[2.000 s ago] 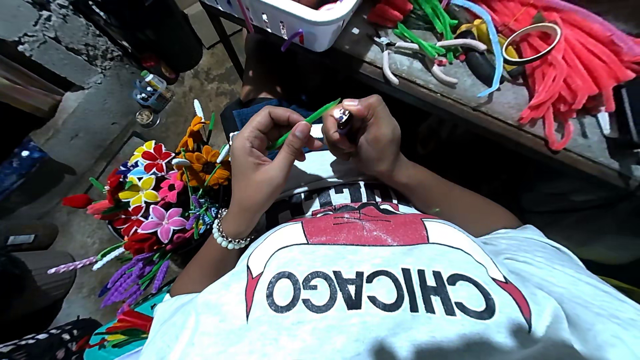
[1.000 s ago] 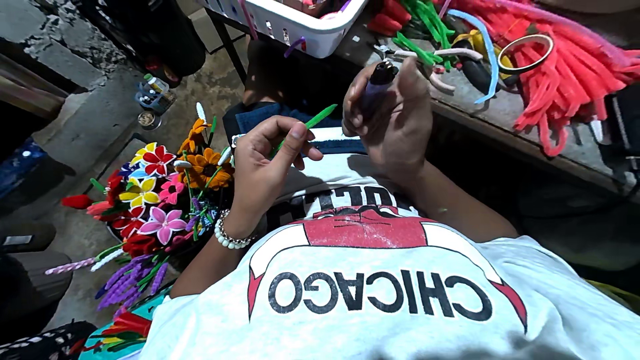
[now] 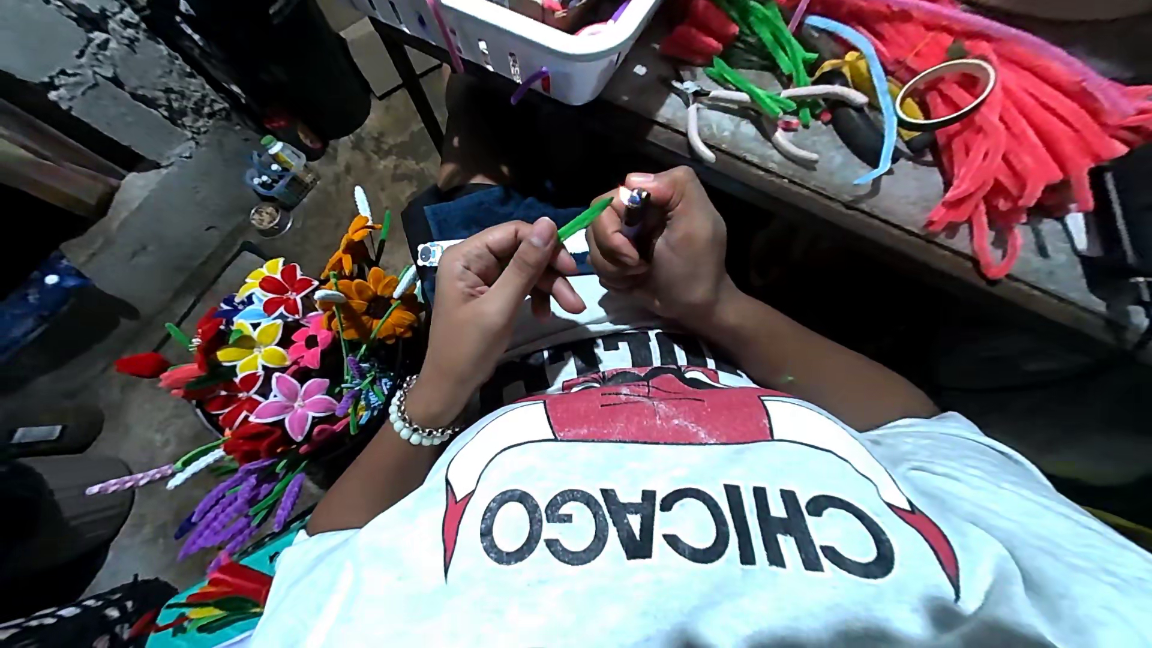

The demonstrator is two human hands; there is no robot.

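My left hand (image 3: pixel 504 279) pinches a short green pipe-cleaner piece (image 3: pixel 585 219) between thumb and fingers, its tip pointing up and right. In my right hand (image 3: pixel 675 243) is a lighter (image 3: pixel 635 211), gripped upright with the thumb near its metal top. A small bright glow, apparently a flame, shows at the lighter's top, close beside the tip of the green piece. The fingers hide most of the lighter's body. Both hands are above my lap, in front of the printed shirt.
Pipe-cleaner flowers (image 3: pixel 297 360) stand in a bunch at left. A white plastic basket (image 3: pixel 580 63) sits on the wooden table (image 3: pixel 864 202), with pliers (image 3: pixel 702 126), a tape roll (image 3: pixel 985 85), green pieces and a heap of coral-red pipe cleaners (image 3: pixel 1008 171). A small bottle caddy (image 3: pixel 281 175) is on the floor.
A second ago the lighter was held apart from the green piece, farther up and right; now my right hand has brought it back beside the green tip, and a glow shows there.
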